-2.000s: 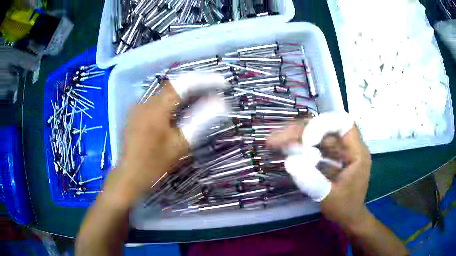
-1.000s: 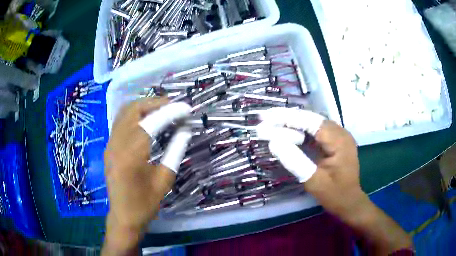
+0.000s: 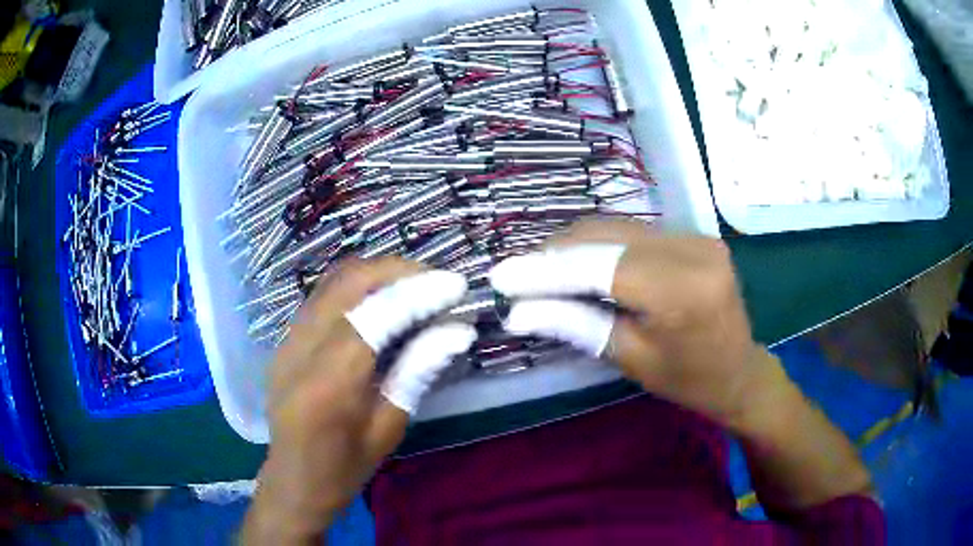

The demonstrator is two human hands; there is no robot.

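My left hand (image 3: 357,352) and my right hand (image 3: 640,309) meet over the near edge of the central bin (image 3: 219,320), with white finger cots on thumbs and fingers. Between their fingertips they hold one silver tubular unit (image 3: 483,303), its dark part near my right fingertips. Most of the unit is hidden by the cots. Many tubular units (image 3: 427,165) with red lead wires fill the bin beyond the hands.
The blue tray (image 3: 160,256) with thin rods is at the left. The upper bin (image 3: 176,64) holds metal tubes. The white-parts tray (image 3: 832,219) is at the right. A second blue bin (image 3: 16,384) is at the far left edge, and a yellow-and-black object (image 3: 43,48) is at the upper left.
The hands have come together and sit nearer the bin's near edge, both on the tubular unit. The bins and trays appear higher and further left in the picture.
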